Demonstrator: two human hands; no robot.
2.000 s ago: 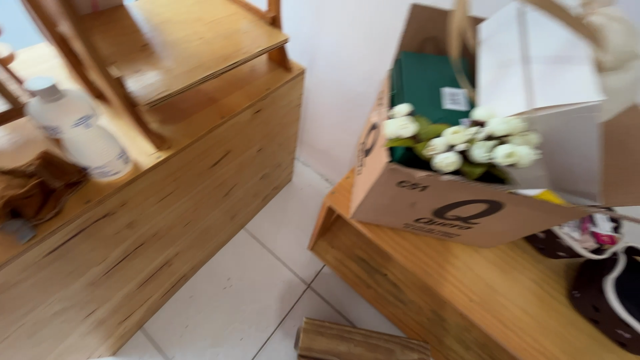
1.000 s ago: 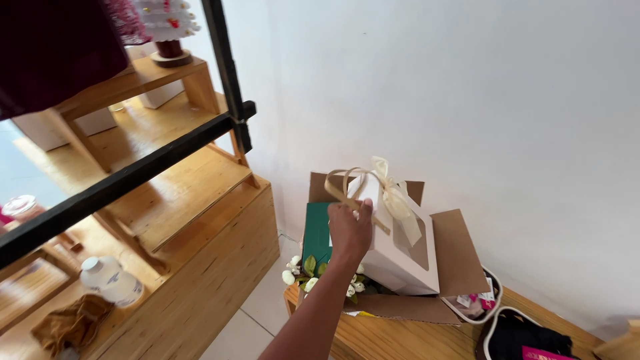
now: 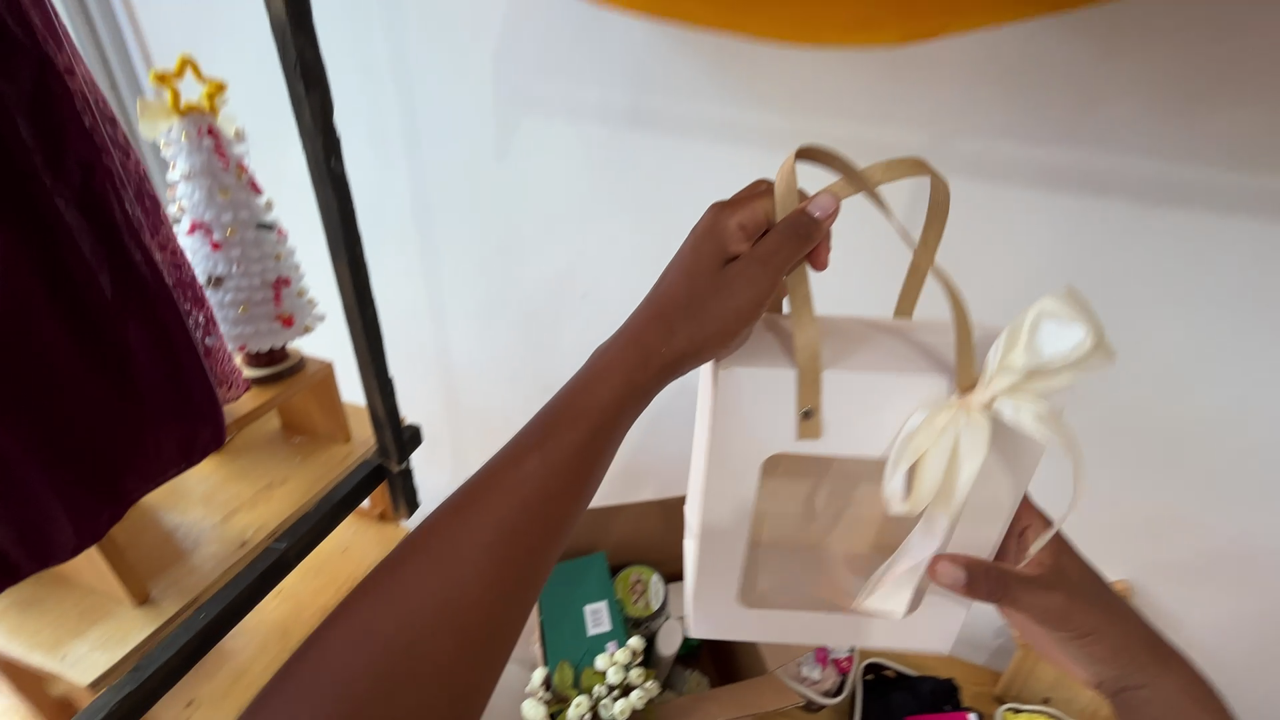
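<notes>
A white paper gift bag [image 3: 730,420] with a clear window, tan strap handles and a cream ribbon bow [image 3: 965,410] hangs upright above an open cardboard box [image 3: 625,530]. My left hand [image 3: 745,265] grips one tan handle near the bag's top. At the bag's lower right side, my right hand [image 3: 1030,590] holds its edge, thumb on the front and fingers hidden behind. Inside the box stand a green box [image 3: 577,600] with a white label and a round container with a green lid [image 3: 639,590]. White artificial flowers [image 3: 600,685] lie at the box's near side.
On the left, a white crocheted Christmas tree [image 3: 235,240] stands on wooden shelving [image 3: 200,520], behind a black frame bar [image 3: 345,230]. A dark red garment [image 3: 90,300] hangs beside it. Dark and pink items [image 3: 905,695] lie right of the box. An orange edge [image 3: 860,20] shows overhead.
The gift bag has risen out of the cardboard box in my left hand. My right hand has come into view and holds the bag's side. The view has shifted upward.
</notes>
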